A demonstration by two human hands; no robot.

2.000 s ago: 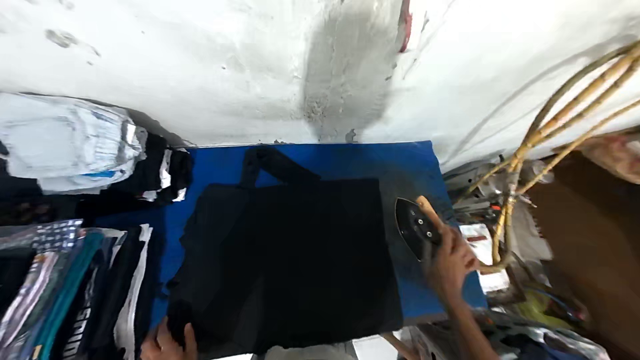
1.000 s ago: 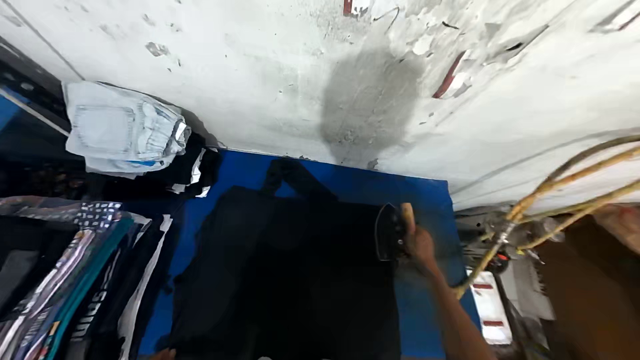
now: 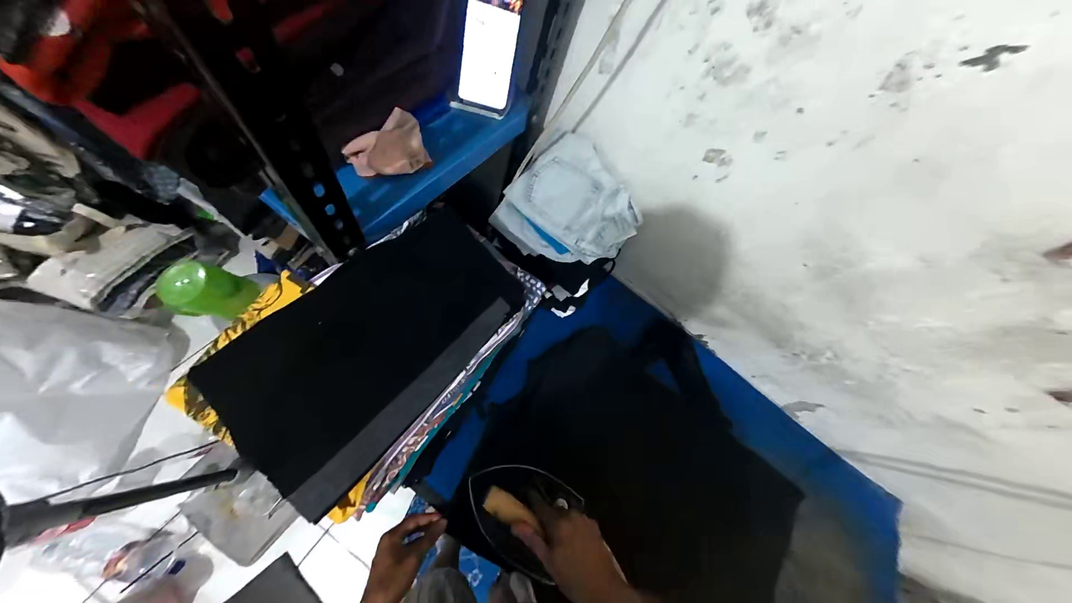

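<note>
My right hand (image 3: 569,544) grips the tan handle of a clothes iron (image 3: 507,502), which rests on the near left part of a black garment (image 3: 636,452). The garment lies spread on a blue table (image 3: 854,494), with a narrow strap or band of it toward the wall. Left of the iron, my left hand (image 3: 406,548) is at the garment's near left edge, thumb and fingertips together on the dark cloth. A tall stack of folded clothes with a black piece (image 3: 360,360) on top stands just left of the garment.
Folded light denim (image 3: 574,201) sits by the wall beyond the stack. A blue shelf (image 3: 452,151) holds a pink cloth (image 3: 394,146) and a lit phone (image 3: 488,59). A green plastic container (image 3: 205,289) is at left. The stained white wall (image 3: 837,209) borders the table.
The iron has moved from the garment's right side to its near left part, with my right hand still on it. The view has swung left, showing the shelf and floor.
</note>
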